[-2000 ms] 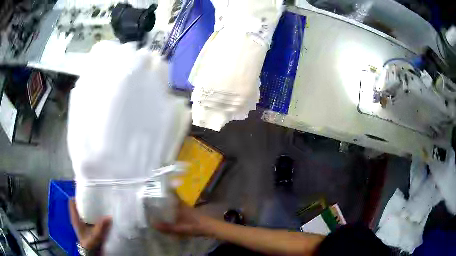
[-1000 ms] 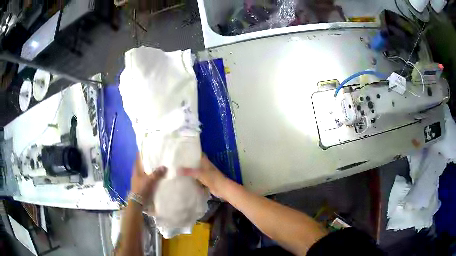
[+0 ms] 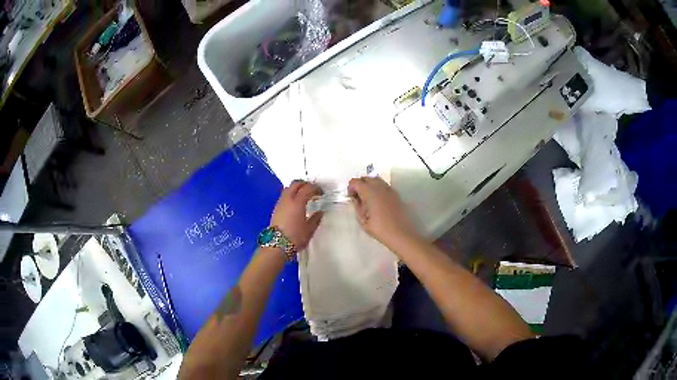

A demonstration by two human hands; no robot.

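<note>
A long stack of white garment pieces lies across the front left of the white machine table, its lower end near my body. A thin white strip crosses its middle. My left hand, with a watch on the wrist, is at the strip's left side, fingers bent and thumb on the stack. My right hand pinches at the strip's right side. The strip's ends are partly hidden by my fingers.
The sewing machine head stands right of the stack. A blue sheet with handwriting lies left. A white tub is behind. A second machine is lower left. White pieces hang at the right.
The white stack has moved from the blue sheet onto the machine table to the right. My hands have moved from its near end to the strip around its middle. The view has turned.
</note>
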